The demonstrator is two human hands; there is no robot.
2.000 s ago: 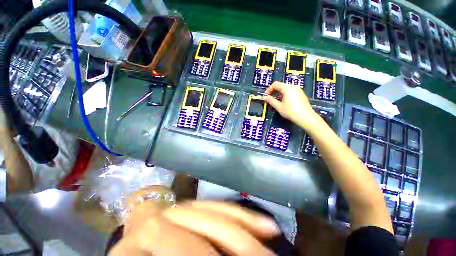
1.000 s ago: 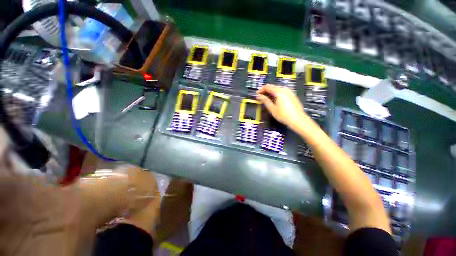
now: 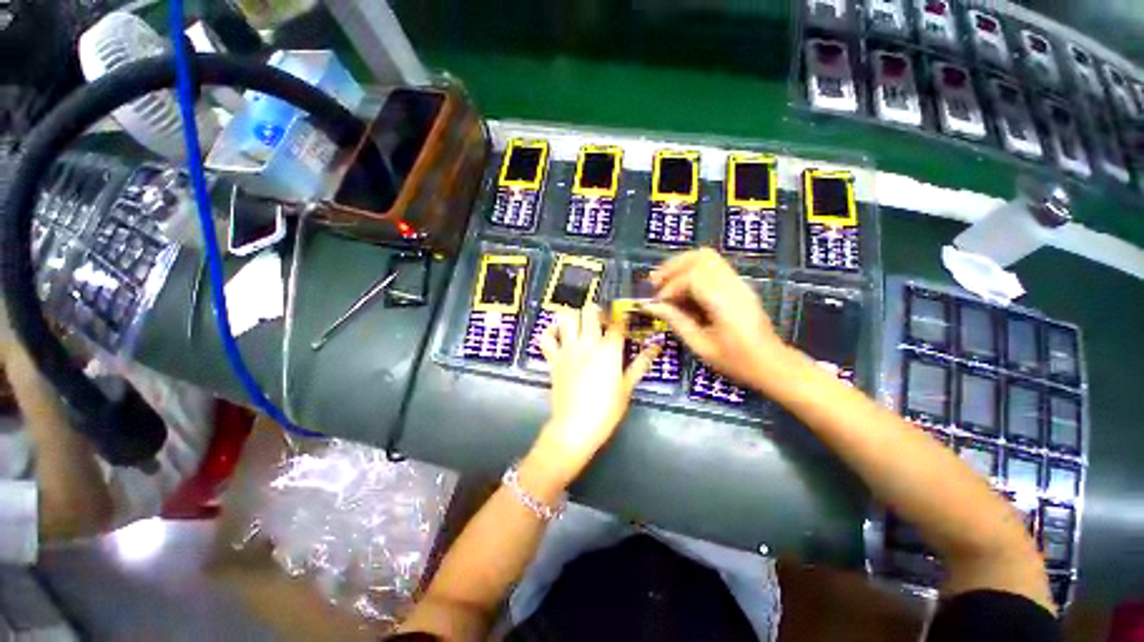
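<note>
Keypad phones (image 3: pixel 596 191) lie face up in two rows in a clear phone tray (image 3: pixel 439 355); most have bright yellow frames (image 3: pixel 829 197) around their screens. My right hand (image 3: pixel 715 314) pinches a yellow frame (image 3: pixel 637 321) at the third phone of the front row. The frame looks tilted off the screen. My left hand (image 3: pixel 585 384) is at the same phone, thumb and fingertips at its left and lower side. Whether it grips the phone or the frame is hidden. The two front-row phones further right show no yellow frame.
A lens tray (image 3: pixel 893 452) is on the right, with a whitish bottle (image 3: pixel 1011 228) and wipe (image 3: pixel 981 272) behind it. A brown box (image 3: pixel 433 169), metal stick (image 3: pixel 355 314), black hose (image 3: pixel 28 251) and blue line (image 3: pixel 201 226) are left. More phones (image 3: pixel 957 97) are at the back right.
My left hand has come from low in front of me, off the trays, up to the front-row phone. The yellow frame there, flat around the screen before, is now displaced between my fingers.
</note>
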